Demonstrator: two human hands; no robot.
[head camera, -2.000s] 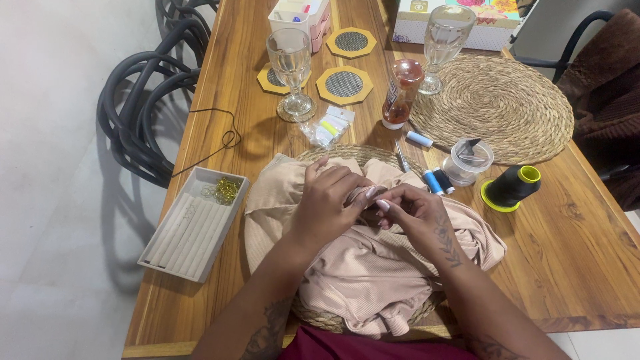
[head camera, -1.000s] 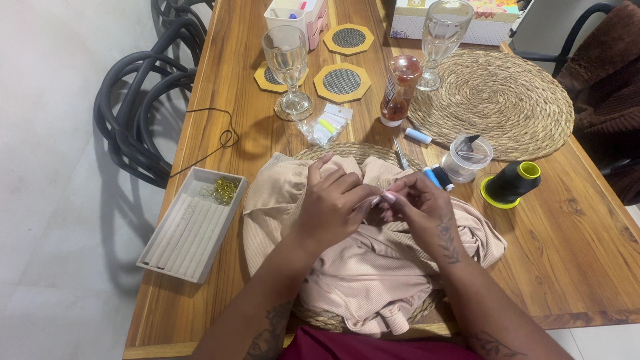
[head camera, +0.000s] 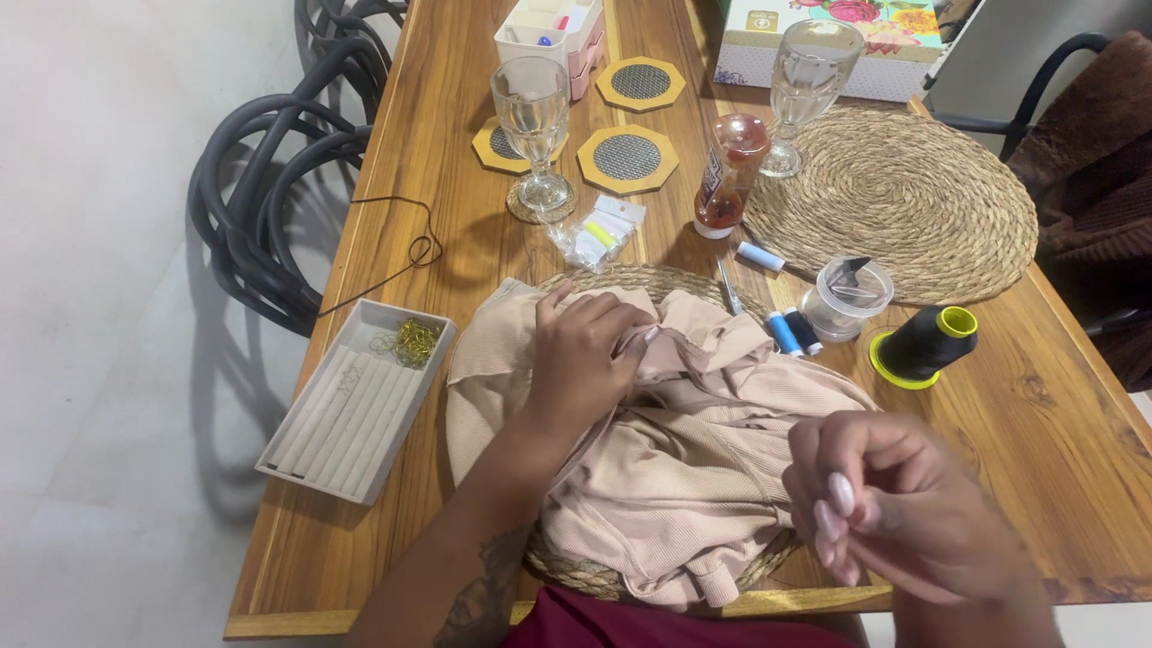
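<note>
A pale pink ribbed fabric garment (head camera: 684, 459) lies bunched on a round woven placemat (head camera: 558, 571). My left hand (head camera: 589, 351) pinches a fold of it between thumb and fingers near its upper middle. My right hand (head camera: 891, 513) is raised over the garment's right side, apart from my left, thumb and fingertips pressed together; whatever may be between them is too small to tell. Beyond the cloth lie small scissors (head camera: 730, 288), a blue thread spool (head camera: 784, 334), a dark spool (head camera: 803, 331) and a light blue spool (head camera: 760, 256).
A black thread cone (head camera: 927, 346) and a clear round container (head camera: 846, 301) stand at right. A grey jewelry tray (head camera: 360, 405) with gold-coloured chain sits left. Farther back are two glass goblets (head camera: 531, 117), a reddish bottle (head camera: 731, 180), a plastic packet (head camera: 598, 232), coasters (head camera: 627, 159) and another woven placemat (head camera: 900, 198).
My right hand has moved away from my left, to the right and toward me. My left hand stays at the garment. Earlier, both hands' fingertips were together over the cloth.
</note>
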